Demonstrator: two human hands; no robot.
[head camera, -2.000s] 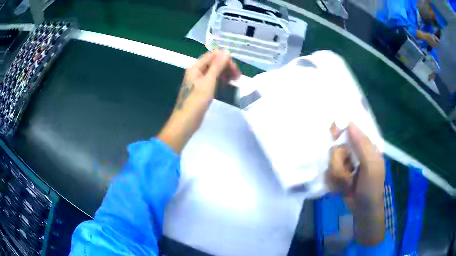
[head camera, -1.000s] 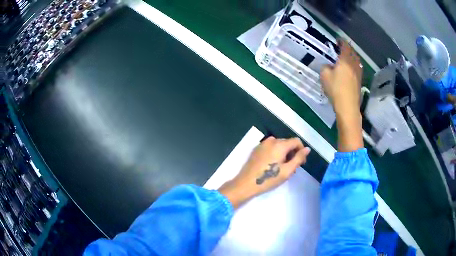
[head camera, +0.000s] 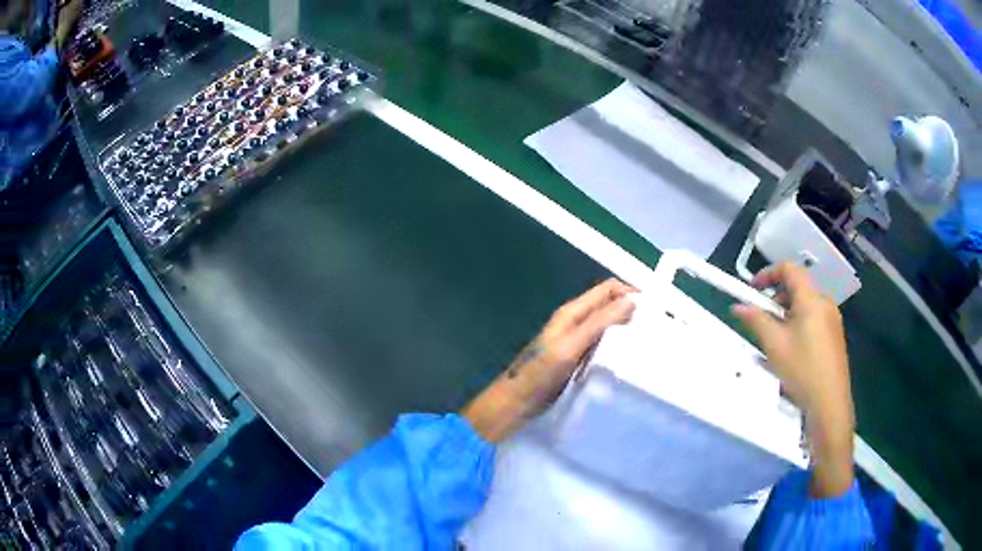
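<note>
A white appliance housing (head camera: 689, 404) stands at the lower right, over the white work mat (head camera: 517, 500) on the dark bench. Its white carry handle (head camera: 716, 278) sticks out at the far end. My left hand (head camera: 581, 328) lies against the housing's left far corner, fingers together. My right hand (head camera: 791, 323) is at the handle's right end, thumb and fingers around the bar. The housing's underside and the pads are hidden.
A white sheet (head camera: 651, 167) lies on the green belt. Another housing (head camera: 808, 253) stands on the belt at the right, near a white fan (head camera: 926, 156). A parts tray (head camera: 232, 135) and a teal crate (head camera: 178, 344) are at the left. A person's blue sleeve (head camera: 27, 97) shows upper left.
The housing has moved off the sheet on the belt, towards me, and now stands over the work mat. Both hands are now at it. The view has swung, showing more of the tray and crate.
</note>
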